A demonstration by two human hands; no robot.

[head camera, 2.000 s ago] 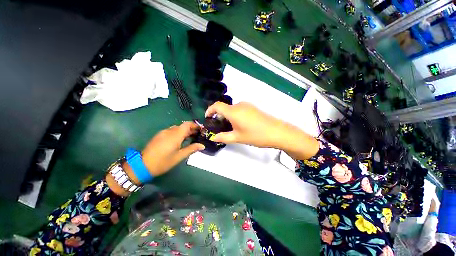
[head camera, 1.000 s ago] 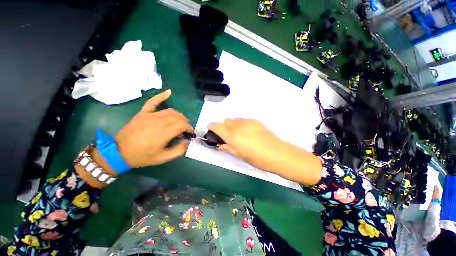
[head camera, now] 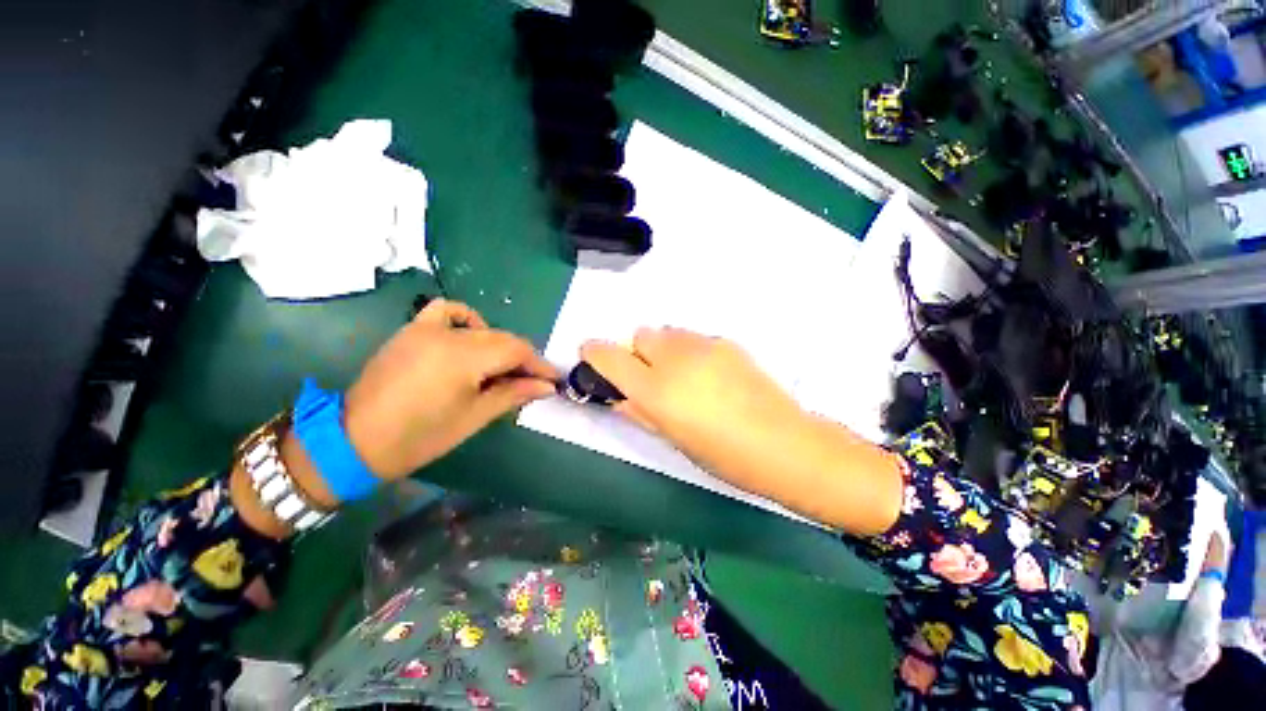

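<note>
My right hand (head camera: 708,406) holds a small black adapter housing (head camera: 594,383) over the near left part of the white paper sheet (head camera: 743,278). My left hand (head camera: 442,382) is at the housing's left end, thumb and fingertips pinched together on the thin lead wires or cord end there; the fingers hide most of it. A bit of black output cable (head camera: 424,303) shows above the left knuckles. The inside of the housing is mostly hidden.
Black housing covers (head camera: 608,233) stand in a column above the sheet. A crumpled white cloth (head camera: 319,215) lies left. A dark panel (head camera: 97,208) fills the far left. Circuit boards (head camera: 886,111) lie on the green belt; more are heaped right. Another person's arm (head camera: 1201,618) shows lower right.
The housing first showed yellow parts between both hands; now its smooth black side shows in my right hand. My left hand moved away left, fingers spread, then came back and pinched at its end.
</note>
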